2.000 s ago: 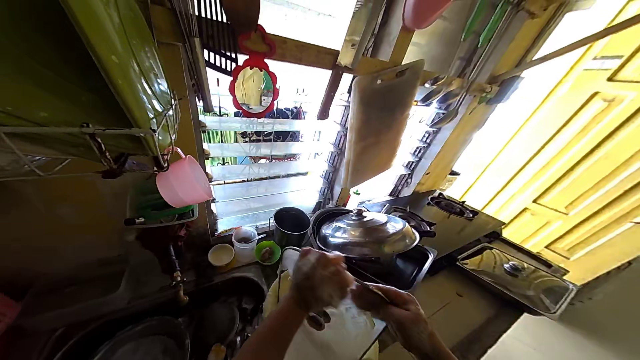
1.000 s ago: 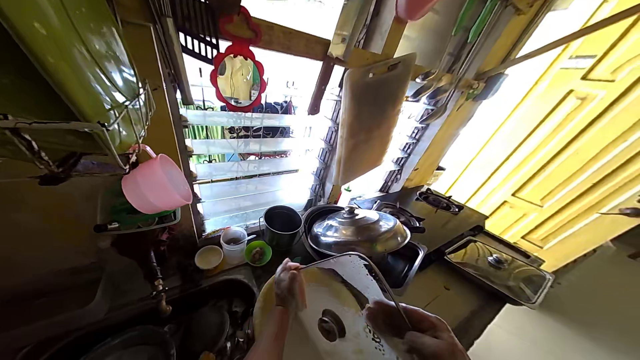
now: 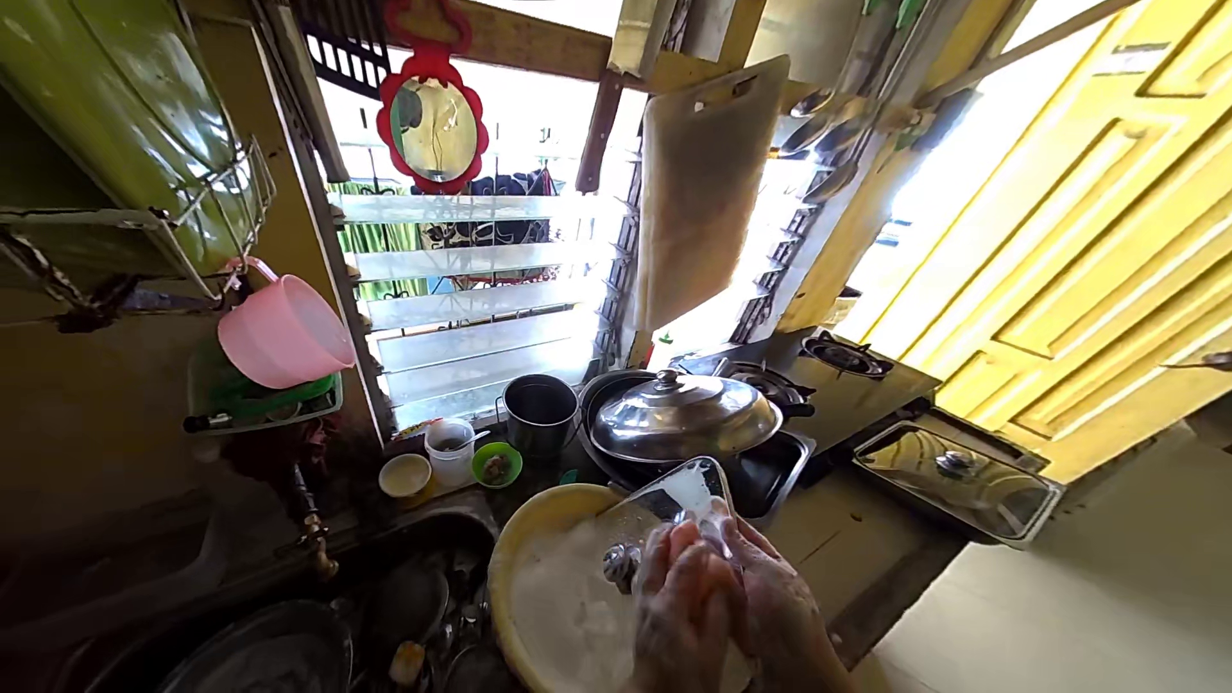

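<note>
Both of my hands are close together over a yellow basin (image 3: 515, 568) of cloudy, soapy water. My right hand (image 3: 770, 587) grips the edge of a clear rectangular glass lid (image 3: 664, 496), which is tilted above the basin. A round metal knob (image 3: 621, 563) stands out on the lid's face. My left hand (image 3: 679, 597), wet with suds, presses on the lid's edge beside my right hand; whether it holds a sponge is hidden. White suds cling to the lid's upper corner.
Left of the basin is a sink with dishes (image 3: 260, 654) under a tap (image 3: 318, 549). Behind stand a dark metal pot (image 3: 539, 414), a green bowl (image 3: 497, 465) and a lidded pan (image 3: 683, 419). A lidded rectangular tray (image 3: 958, 481) lies right of the gas stove (image 3: 847, 356).
The glass lid, seen broad and nearly face-on a second ago, is now turned more edge-on. My left hand has moved from its left edge over to my right hand.
</note>
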